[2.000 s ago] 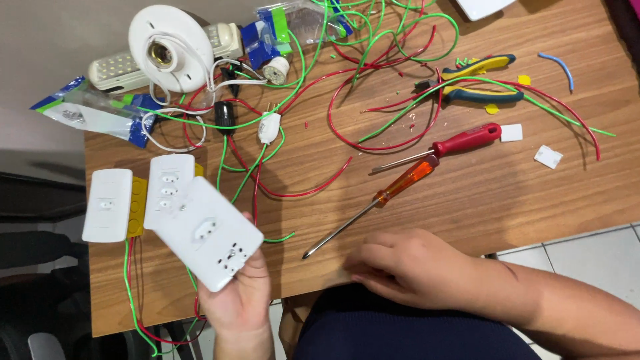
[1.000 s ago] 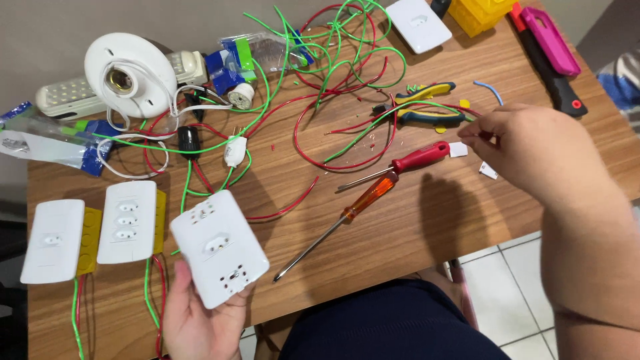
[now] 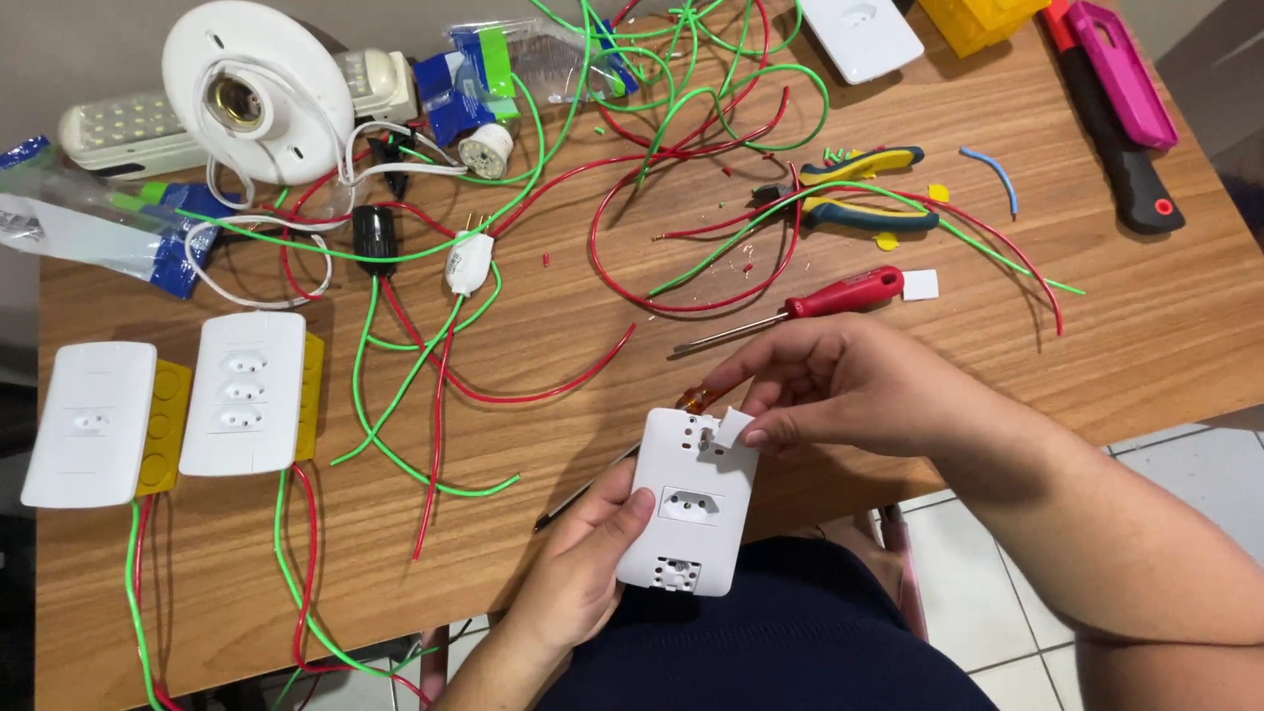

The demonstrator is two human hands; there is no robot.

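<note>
My left hand [image 3: 583,563] grips a white outlet cover plate [image 3: 688,543] by its left edge, above my lap. The plate has one socket in its middle and open screw slots near both ends. Between the thumb and fingers of my right hand [image 3: 820,395] is a small white square cap [image 3: 733,429], held at the plate's upper slot. An orange-handled screwdriver [image 3: 694,399] lies partly hidden behind my hands and the plate. Beyond them are a red-handled screwdriver [image 3: 844,293] and another white square cap [image 3: 920,284] on the table.
Two outlets in yellow boxes [image 3: 89,425] stand at left with wires hanging over the edge. A lamp holder [image 3: 257,94], plugs [image 3: 470,264] and tangled red and green wires spread behind. Pliers [image 3: 869,216] lie at back right, near a black-and-red handled tool [image 3: 1126,168].
My right hand reached to the caps at the right and has come back to the plate with one cap. The plate has moved right, over my lap.
</note>
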